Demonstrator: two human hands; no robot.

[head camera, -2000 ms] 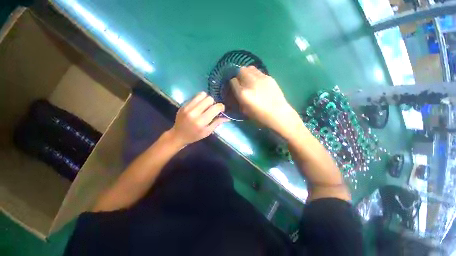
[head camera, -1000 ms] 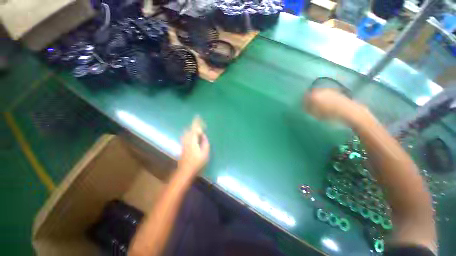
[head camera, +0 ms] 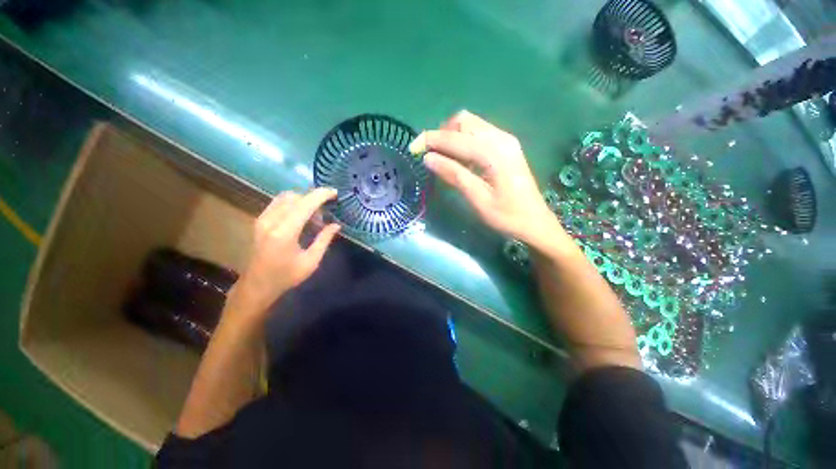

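Observation:
A black slotted blower wheel (head camera: 374, 179) lies near the bench's front edge, its hub facing up with a small metal piece at the centre. My left hand (head camera: 289, 240) holds the wheel's left rim between thumb and fingers. My right hand (head camera: 481, 174) has its thumb and forefinger at the upper right rim; a small yellowish spot shows at its fingertips, too small to name.
Green rings (head camera: 642, 291) and small metal bits lie heaped on the bench right of my right forearm. Other wheels stand at the back (head camera: 632, 37) and far right (head camera: 793, 200). An open carton (head camera: 69, 284) with stacked dark wheels (head camera: 179, 298) stands at lower left. A plastic bag (head camera: 784, 366) lies at right.
A second ago my hands were apart, the right one blurred by a wheel farther back. Now both are at a wheel near the front edge. The view has turned away from the wheel pile.

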